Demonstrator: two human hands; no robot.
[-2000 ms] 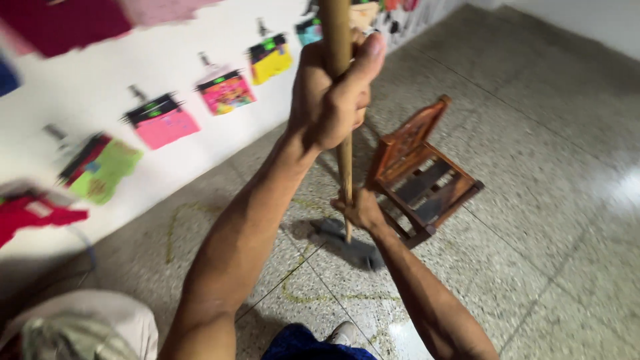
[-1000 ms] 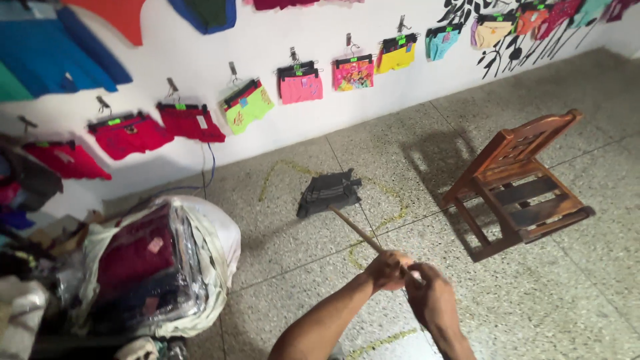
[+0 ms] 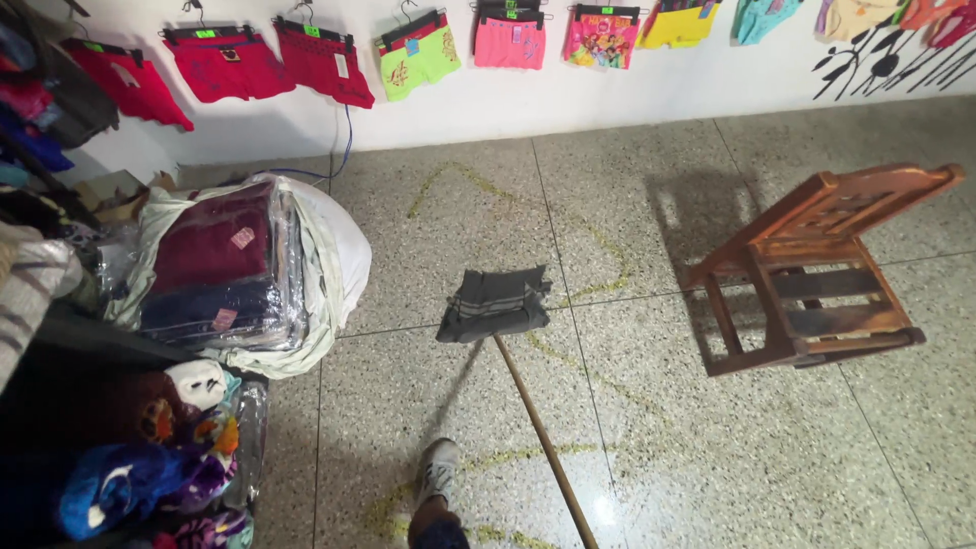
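Observation:
A dark gray cloth (image 3: 496, 303) is wrapped over the head of a floor mop and lies on the speckled floor. Its wooden pole (image 3: 543, 438) slants down to the right and leaves the bottom edge of the view. Neither my left hand nor my right hand shows in the frame of now, so their hold on the pole is hidden. Curving yellowish trails of loose material (image 3: 526, 455) mark the floor around the cloth. A shoe (image 3: 438, 469) on my foot stands left of the pole.
A wooden chair (image 3: 831, 286) stands at the right. At the left, a white sack (image 3: 347, 252) surrounds plastic-wrapped folded textiles (image 3: 213, 244), with colorful plush fabrics (image 3: 130, 480) below. A blue cable (image 3: 348, 145) runs down the wall under hanging shorts (image 3: 499, 42).
Both hands, seen on the pole one and two seconds ago, have left the view. The view itself has shifted. The pole now slants from the cloth toward the bottom edge.

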